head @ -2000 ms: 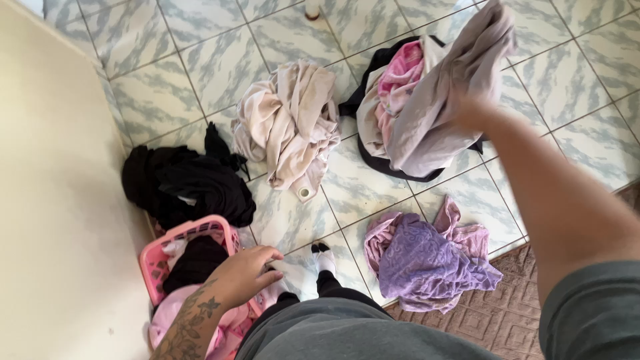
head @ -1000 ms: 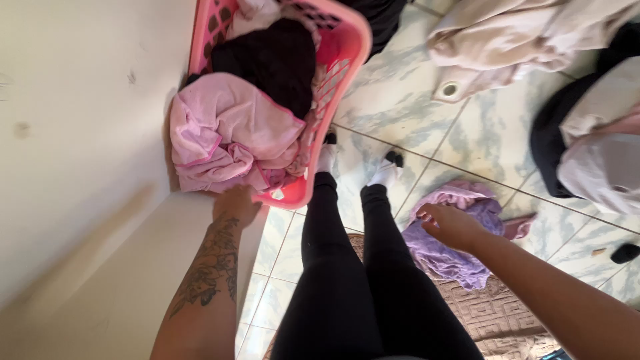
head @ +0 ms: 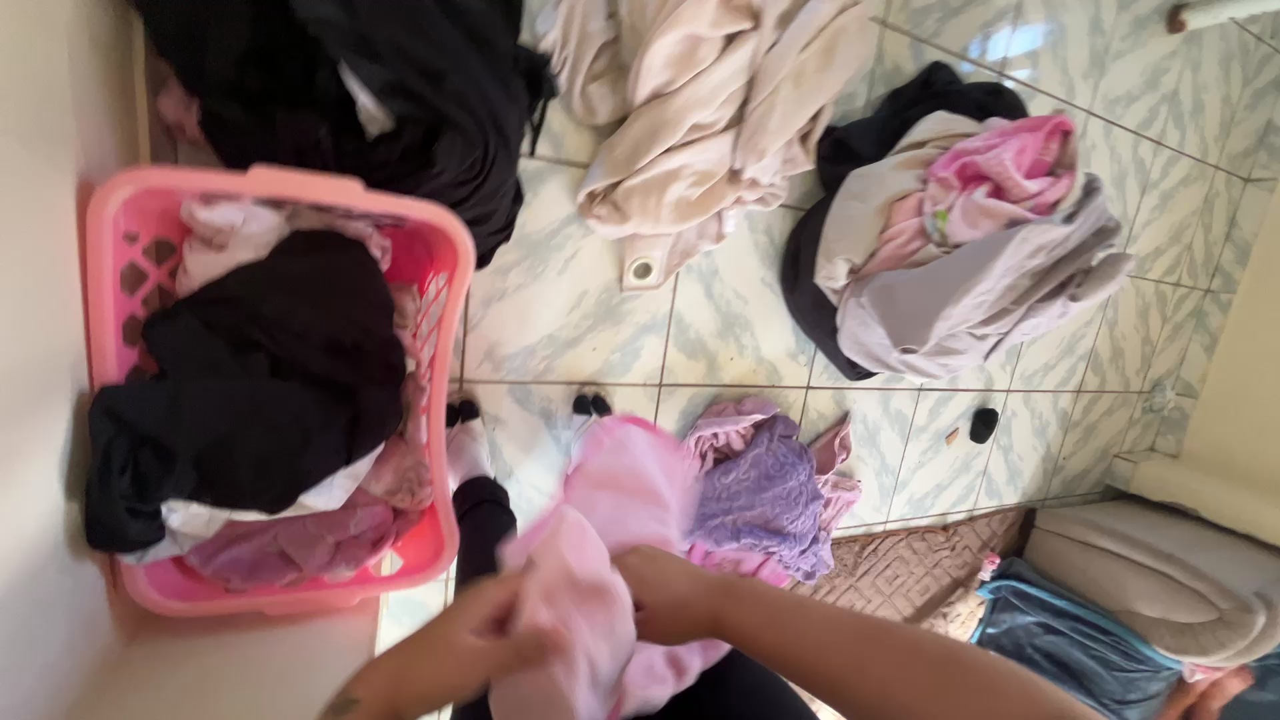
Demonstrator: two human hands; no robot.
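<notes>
A light pink cloth [head: 575, 570] hangs between my two hands, in front of my legs. My left hand [head: 480, 635] is closed on its left side, somewhat blurred. On the cloth's right part, my right hand [head: 665, 595] grips a fold. To the left stands a pink plastic laundry basket [head: 455, 330] holding black clothing [head: 270, 370], white cloth and mauve-pink cloth [head: 290, 545]. Just beyond my right hand lies a heap with a purple textured cloth [head: 765, 495] and pink pieces on the tiled floor.
Black clothes [head: 400, 90] lie beyond the basket, against the wall [head: 50, 300]. A beige curtain-like cloth with a grommet [head: 700, 110] is beside them. Farther right is a mixed pile [head: 950, 250]. A brown patterned mat [head: 905, 565] and a beige cushioned item [head: 1150, 560] lie at lower right.
The light pink cloth was in the basket one second ago, with my left hand at it; now it is out, held in both hands. My right hand has come to it from near the purple cloth.
</notes>
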